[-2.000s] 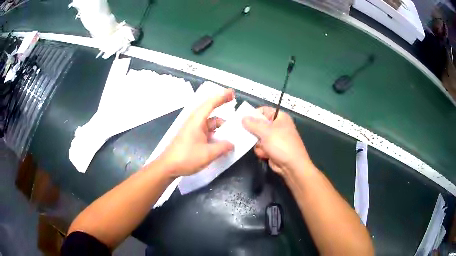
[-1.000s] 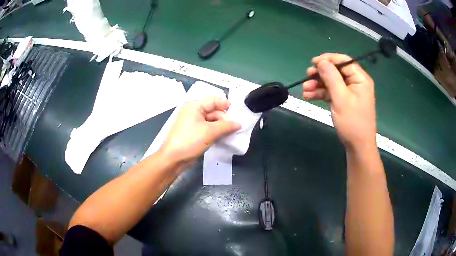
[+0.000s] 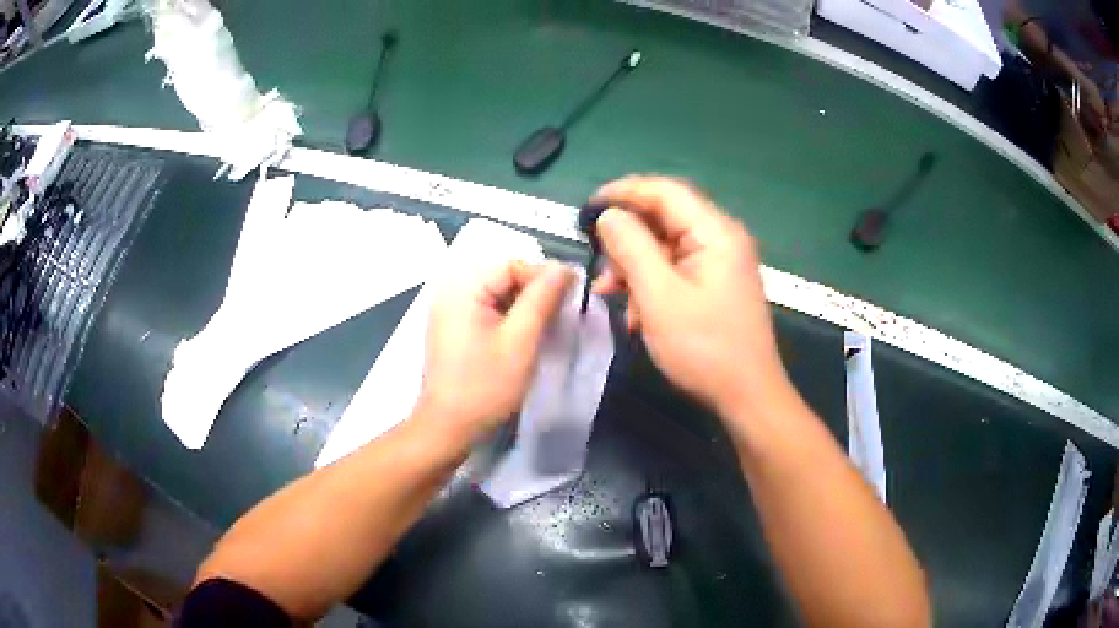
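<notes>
My left hand (image 3: 485, 344) pinches the open top of a white packing sleeve (image 3: 558, 423). My right hand (image 3: 687, 288) holds the small dark round tip of a black gooseneck device (image 3: 592, 264). Its stem goes down into the sleeve, and its body shows as a faint dark shape inside. Another black device (image 3: 655, 530) lies on the worktop below my hands, its stem mostly hidden. A stack of empty sleeves (image 3: 319, 264) lies fanned left of my hands, partly behind my left hand.
The white speckled rail (image 3: 847, 325) borders the green belt (image 3: 724, 135), where several devices lie spaced. Filled sleeves (image 3: 864, 411) lie at right. A clear plastic tray (image 3: 92, 258) with black devices is far left. A wrapped post (image 3: 215, 92) stands upper left. A white box (image 3: 914, 31) is across the belt.
The device body has gone from outside the sleeve mouth down into it. My right hand has moved left and down, close to my left hand. Belt devices have shifted.
</notes>
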